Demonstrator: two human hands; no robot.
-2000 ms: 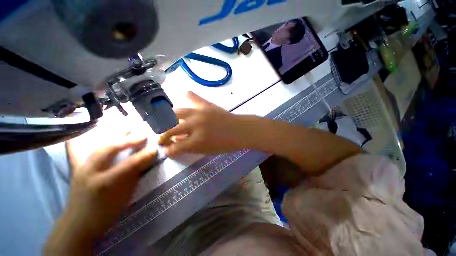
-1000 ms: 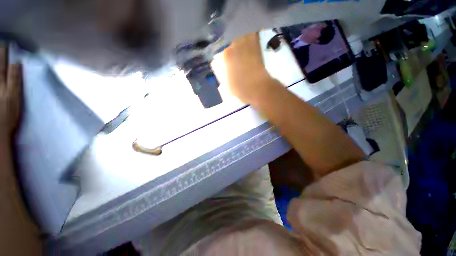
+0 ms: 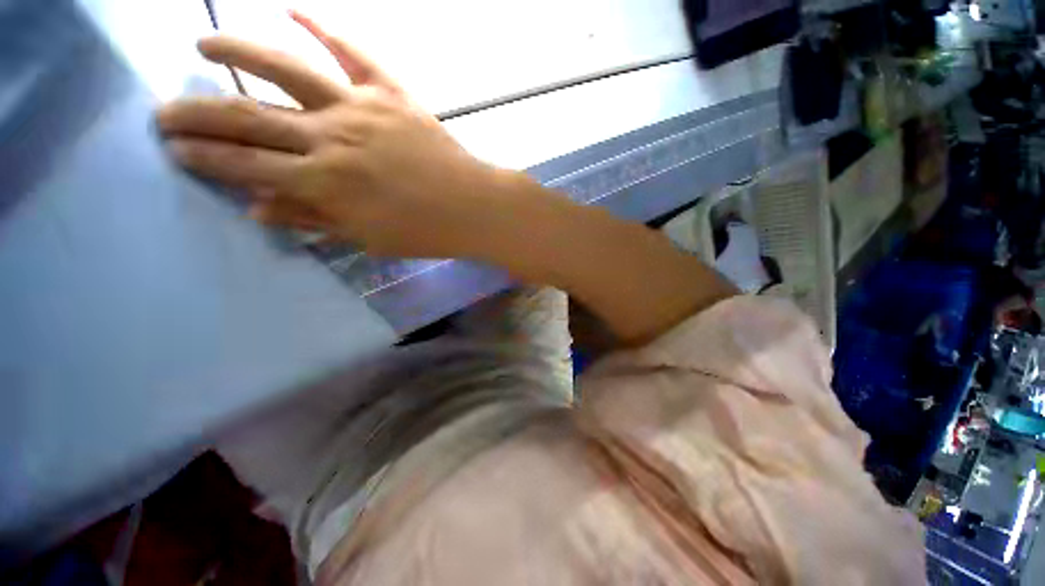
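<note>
A large light blue-grey fabric panel [image 3: 149,321] fills the left side of the head view and hangs over the table's front edge, blurred. My right hand [image 3: 304,149] is at the panel's upper right edge. Its index and middle fingers lie on that edge, its two outer fingers are spread over the white table [image 3: 516,46], and its thumb is mostly hidden. The hand seems to pinch the edge. My left hand is not in view.
A black phone [image 3: 739,25] is cut off at the top. The ruler-marked table edge [image 3: 642,160] runs under my right forearm. A cream perforated basket [image 3: 796,212] is at the right. Something dark red [image 3: 201,532] shows low at the left.
The view has shifted, and the machine head and blue scissor loops have left it. My right hand has come from beside the needle area to the panel, now larger in view. My left hand has gone out.
</note>
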